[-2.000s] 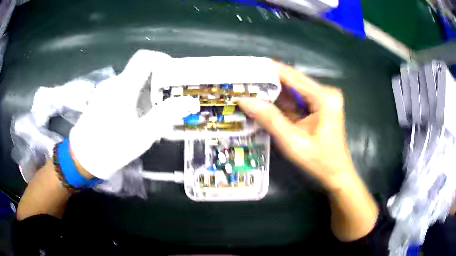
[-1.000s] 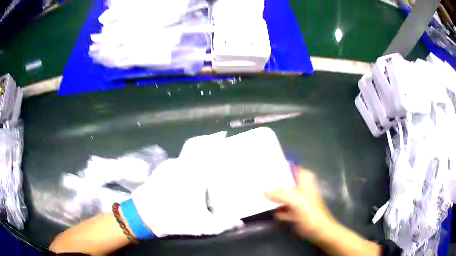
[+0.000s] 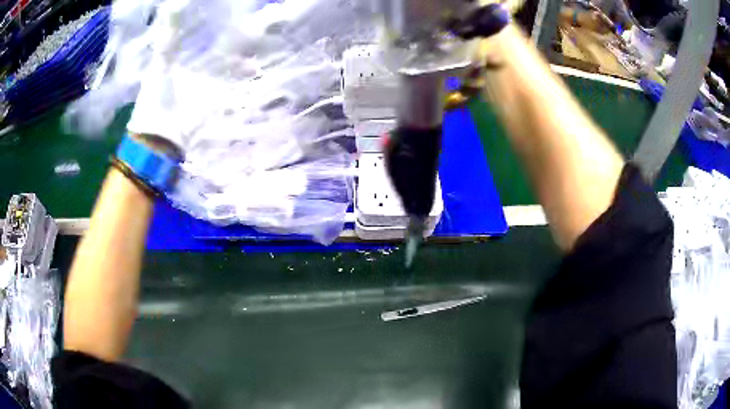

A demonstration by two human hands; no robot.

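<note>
White power strips, outlet face up (image 3: 394,196), lie in a row on a blue sheet (image 3: 472,184), with cords in clear crumpled plastic bags (image 3: 264,176) to their left. My left hand (image 3: 160,100), in a white glove, is at the bags at upper left; its fingers blend into them. My right hand (image 3: 498,40) is near the top edge, blurred and partly hidden. A bulky black hand tool (image 3: 415,168) with a tapered pale nozzle points down in front of the power strips; whether my right hand touches it is unclear.
Silver tweezers (image 3: 432,308) lie on the dark bench mat (image 3: 320,359). An open housing (image 3: 24,224) stands at the left edge above bagged cords. More bagged units (image 3: 704,216) are at the right edge. A grey post (image 3: 680,88) rises beside the green conveyor (image 3: 572,112).
Both hands have moved from the near mat up to the blue sheet. The unit they held is no longer distinguishable in them. The black tool has come into view.
</note>
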